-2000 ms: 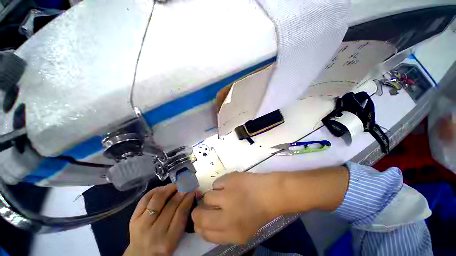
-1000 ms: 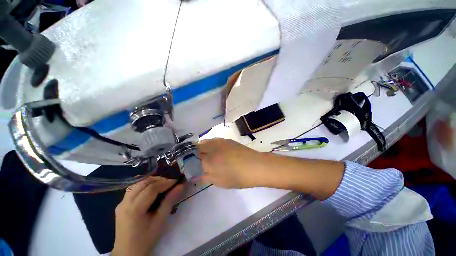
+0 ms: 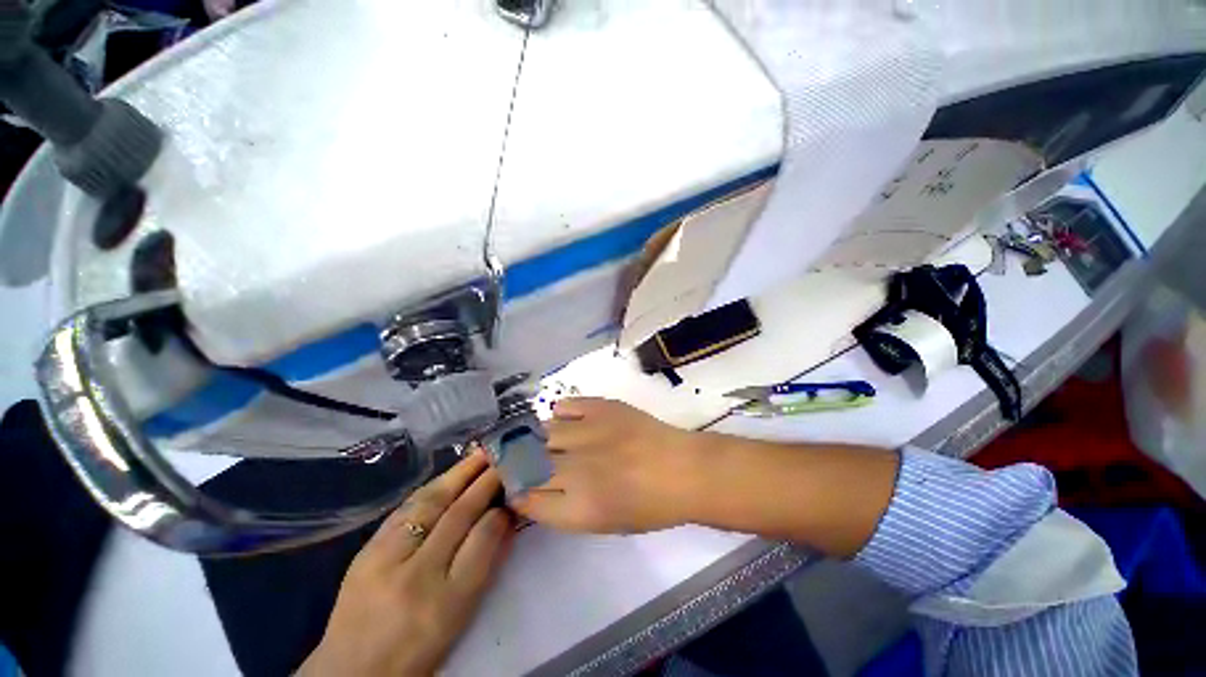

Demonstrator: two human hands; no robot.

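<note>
A black cut panel [image 3: 265, 582] lies on the white table, left of and partly beneath my left hand [image 3: 423, 562]. My left hand, with a ring, rests flat with its fingers together, pointing at the presser foot area. My right hand [image 3: 602, 470] is bent, its fingertips at the grey block [image 3: 521, 458] under the sewing machine head [image 3: 331, 172]. The needle and both hands' fingertips are largely hidden, so any grip on fabric does not show.
Chrome guard [image 3: 113, 437] curves at the left. Right of the needle area are a dark case [image 3: 708, 333], thread snips [image 3: 807, 397], a black strap [image 3: 946, 311] and a parts tray [image 3: 1091, 238]. A card pattern [image 3: 913, 199] leans on the machine. The ruler edge [image 3: 741, 575] runs in front.
Since one second ago, my right hand has come slightly down and right, and my left fingers have straightened and moved right, closer to it. A dark thread-like strip no longer shows between the hands.
</note>
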